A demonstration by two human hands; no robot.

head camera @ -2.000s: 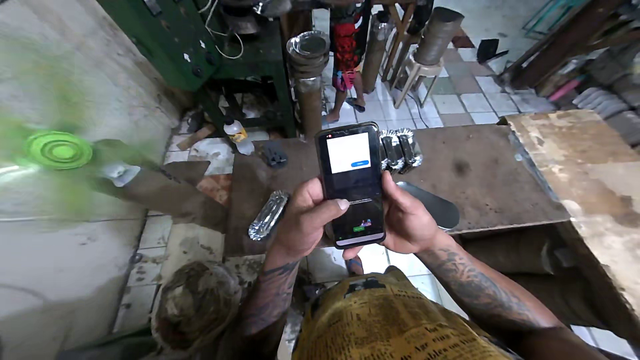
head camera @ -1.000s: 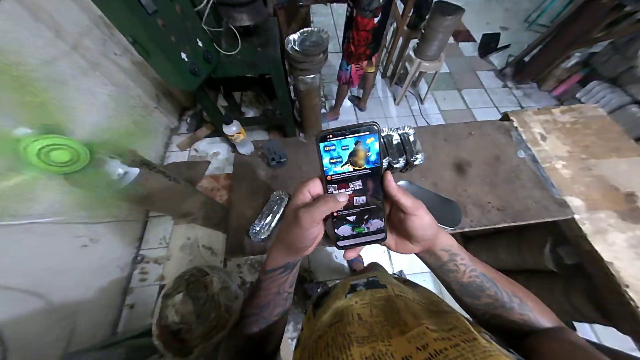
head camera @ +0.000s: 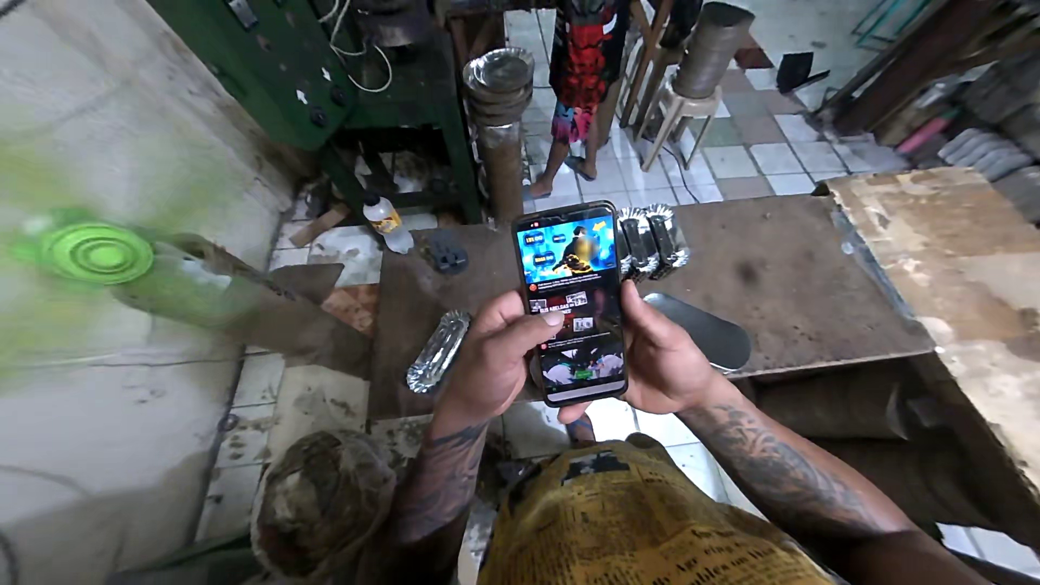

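A smartphone [head camera: 573,325] with a dark case is held upright in both hands, its lit screen showing a scrolling list of pictures. My left hand [head camera: 500,353] grips its left edge, the thumb lying over the screen. Along the right edge and underneath, my right hand [head camera: 662,357] supports it. Left of my left hand lies an oblong foil tray [head camera: 439,351] on the brown tabletop [head camera: 780,276]. Several foil trays [head camera: 656,242] stand in a row just behind the phone, partly hidden by it. A flat grey metal plate with rounded ends [head camera: 705,331] lies beside my right wrist.
A green machine [head camera: 276,73] stands at the back left, near a plastic bottle [head camera: 388,223]. Behind the table are a tall stack of round foil pans [head camera: 500,81], a standing person [head camera: 587,81] and a stool [head camera: 682,110] bearing a cylinder. A spinning green fan [head camera: 101,253] is at the left.
The phone screen has changed from a mostly dark page with a white box to a list of pictures. My left thumb has shifted slightly over the screen. The person behind the table has moved their legs.
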